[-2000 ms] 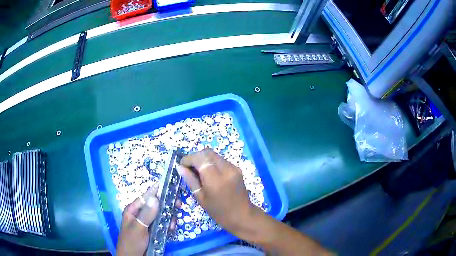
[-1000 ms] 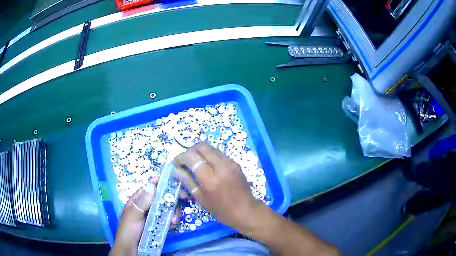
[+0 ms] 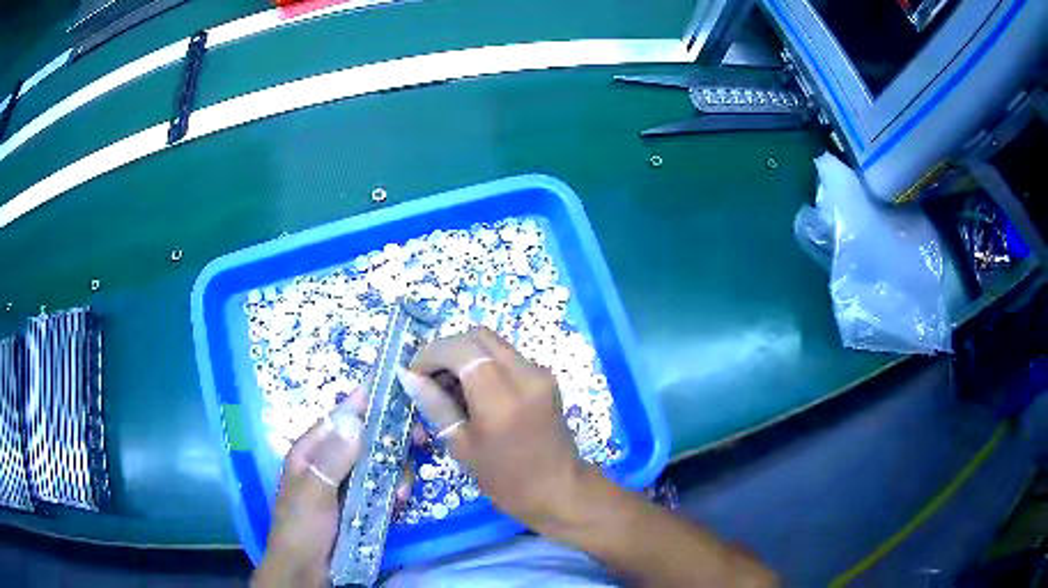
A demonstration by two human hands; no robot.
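A silver-grey channel strip [image 3: 374,482] is held lengthwise over the blue tray [image 3: 609,310], its far end tilted slightly right. Small round fittings sit along it. My left hand [image 3: 316,477] grips the strip from its left side near the lower half, with fingertips showing on the right. My right hand [image 3: 494,414] is at the strip's upper part, thumb and fingers pinched at its channel; whether a fitting is between the fingertips cannot be told. Loose silver-white fittings [image 3: 333,333] fill the tray in a heap.
Stacked finished strips [image 3: 63,414] lie at the left. A perforated strip [image 3: 747,101] lies between two dark rails by the machine [image 3: 919,103] at the right. A clear plastic bag [image 3: 879,264] is below it. Loose rings [image 3: 379,195] dot the green bench [image 3: 494,138]. A dark strip [image 3: 187,86] crosses the white bands.
The view has shifted, so the bins at the far edge have mostly left it. The strip tilted, then turned back. My right hand stays at the strip's upper part.
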